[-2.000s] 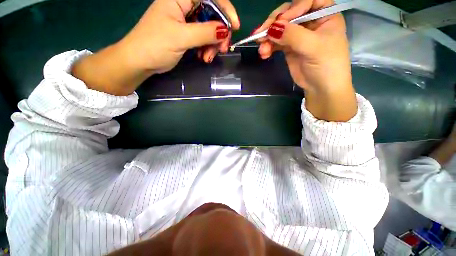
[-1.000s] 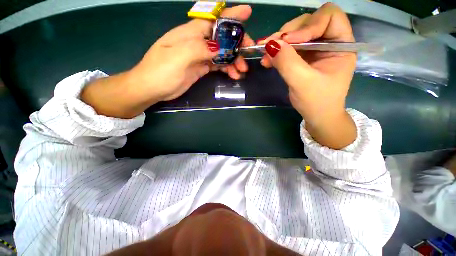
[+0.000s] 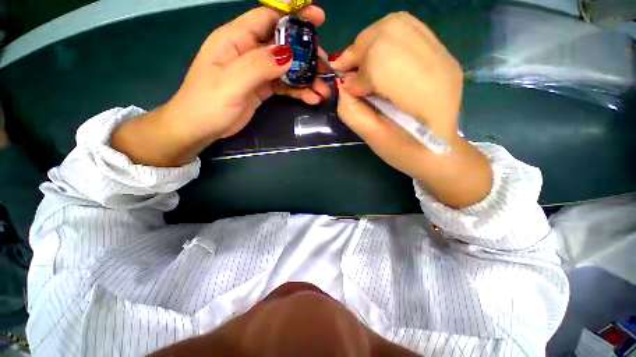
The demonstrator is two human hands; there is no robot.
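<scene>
My left hand holds a dark watch housing with a shiny rim and blue-black inside, its open face turned up. A yellow battery sticks up above the housing, cut off by the top edge. My right hand holds silver-white tweezers. Their back end slants down to the right across the palm side, and their tip is near the housing's right side. Whether a small piece is at the tip cannot be told. A black glossy strip lies on the bench below the hands.
Clear plastic sheets lie on the dark green bench to the right. A pale rail curves along the far edge. Another person's white sleeve is at the right. A box with coloured items is at the lower right.
The housing has come into open view and moved slightly up and left since one second ago. My right hand has rolled over, so the tweezers now slant downward instead of pointing right.
</scene>
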